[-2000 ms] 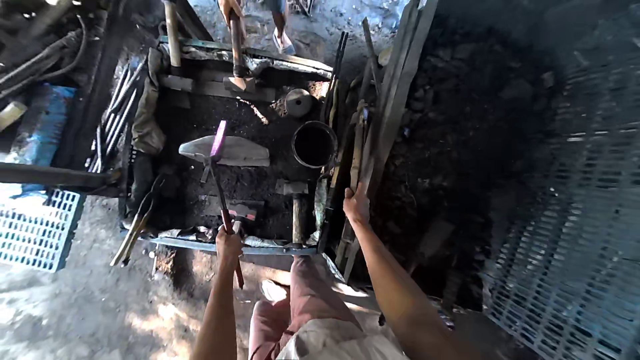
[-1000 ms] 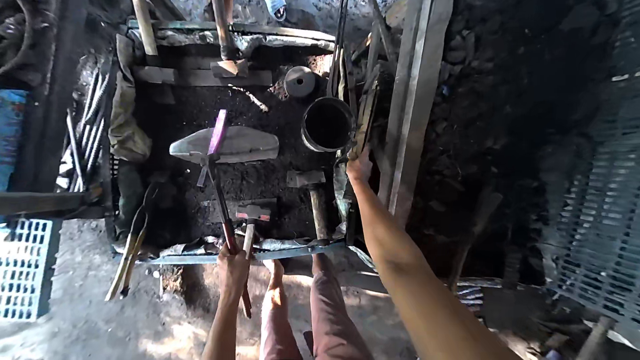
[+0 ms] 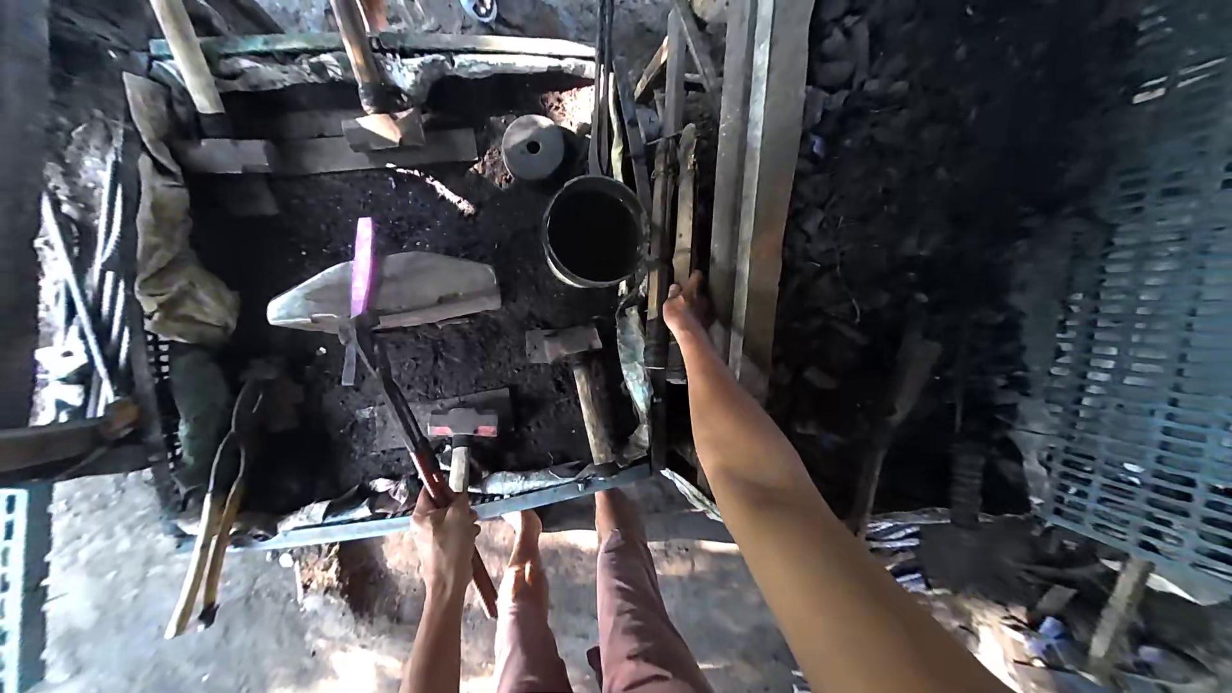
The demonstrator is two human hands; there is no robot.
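My left hand [image 3: 445,529] is closed around the handles of long blacksmith's tongs [image 3: 404,414]. Their jaws grip a glowing, pinkish metal bar [image 3: 363,265], which lies over the pale metal anvil block [image 3: 433,284]. My right hand [image 3: 685,306] is at the upright wooden slats and tool handles [image 3: 685,207] along the right edge of the bed; its fingers touch a slat, and whether they grip it is unclear. A small sledgehammer [image 3: 463,423] lies just above my left hand. Another hammer [image 3: 565,344] rests right of it, its wooden handle toward me.
A dark round bucket [image 3: 595,231] and a round metal piece with a hole [image 3: 532,147] stand at the upper right. Two long-handled hammers [image 3: 383,130] are at the far edge. Wooden-handled tongs [image 3: 221,510] lean at the left front corner. Long planks [image 3: 770,183] run along the right.
The view has shifted closer over the bed. The tongs still hold the glowing bar over the anvil block, and my right hand remains by the slats.
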